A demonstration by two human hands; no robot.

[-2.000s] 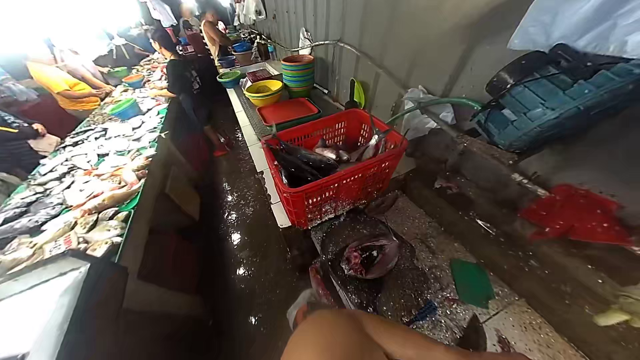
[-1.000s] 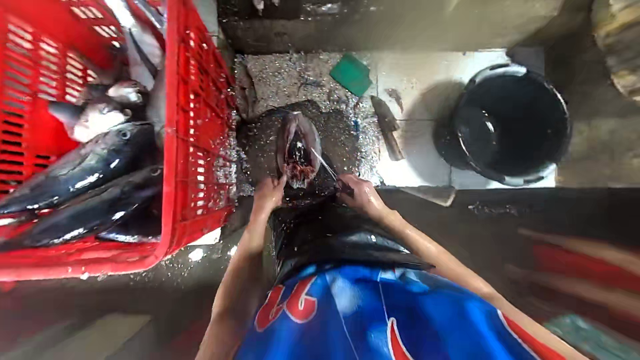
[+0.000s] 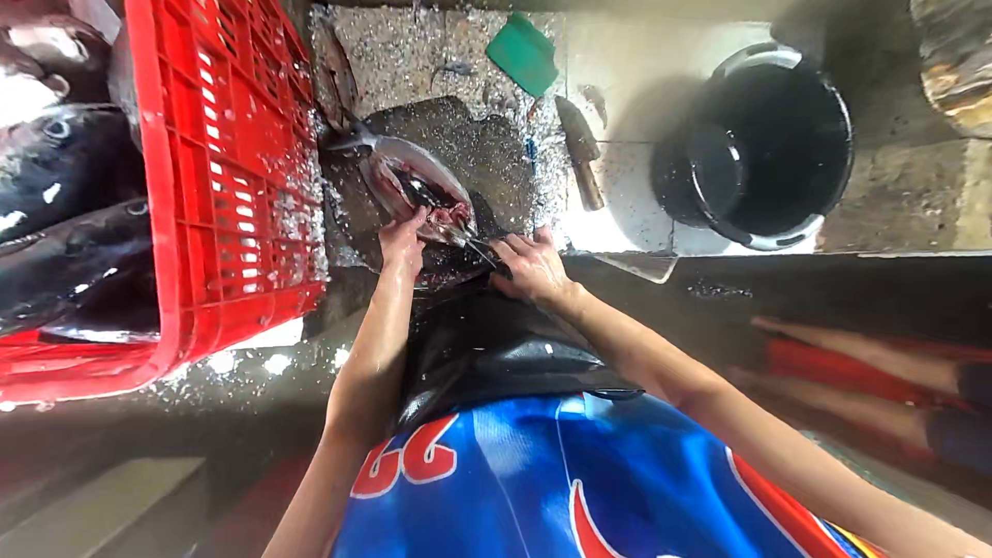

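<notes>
A fish cut open along its belly (image 3: 418,180) lies on a dark round chopping block (image 3: 496,167), its tail pointing up and left. My left hand (image 3: 404,242) grips the fish at its lower end, by the head. From my right hand (image 3: 529,263) a thin knife blade (image 3: 482,253) reaches to the head end of the fish; the fingers are closed around its handle, which is mostly hidden. To the right of the block, a cleaver with a wooden handle (image 3: 580,152) rests on the tiles.
A red plastic crate (image 3: 232,178) with several whole fish (image 3: 66,170) stands at the left. A black bucket (image 3: 767,147) is at the right. A green plastic piece (image 3: 524,54) lies beyond the block. A person's bare legs (image 3: 860,380) show at lower right.
The opened fish has turned, its tail now toward the upper left instead of straight up. Since the earliest frame, the view has swung down from the market aisle to the block.
</notes>
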